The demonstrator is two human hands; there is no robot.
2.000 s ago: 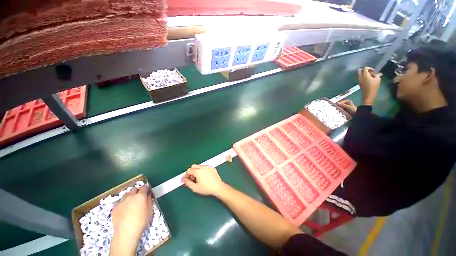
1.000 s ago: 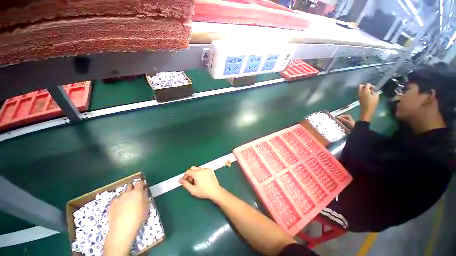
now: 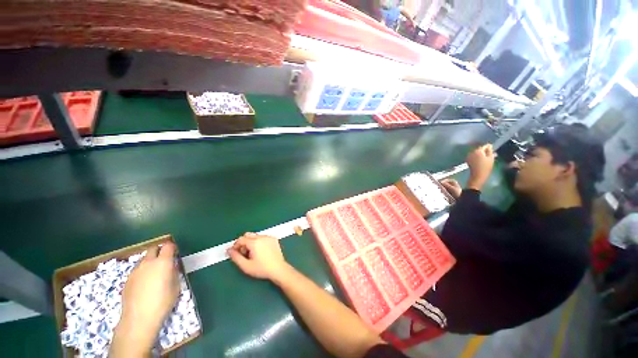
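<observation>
A brown carton (image 3: 183, 308) full of small white parts (image 3: 94, 301) with bluish marks lies at the lower left. My left hand (image 3: 150, 280) is over the parts in the carton, its fingertips at the far right inner side; whether it holds a part is hidden. My right hand (image 3: 257, 256) rests at the white strip (image 3: 210, 256), fingers curled together; I cannot tell whether a tiny piece is between them. A red-pink compartment tray (image 3: 378, 255) filled with tiny pieces lies right of my right hand. A small brown lump (image 3: 299, 231) lies on the strip beside the tray.
A seated person (image 3: 532, 238) in black works at the right beside another parts carton (image 3: 425, 193). Across the green belt (image 3: 210, 182) stand a further carton (image 3: 225, 123) and red trays (image 3: 400, 116). A power strip (image 3: 346, 89) hangs above. A grey post (image 3: 24, 280) slants at the left.
The view has shifted, so the cartons and tray sit further left. My left hand stays at the carton with its fingertips at the rim side. My right hand stays at the strip.
</observation>
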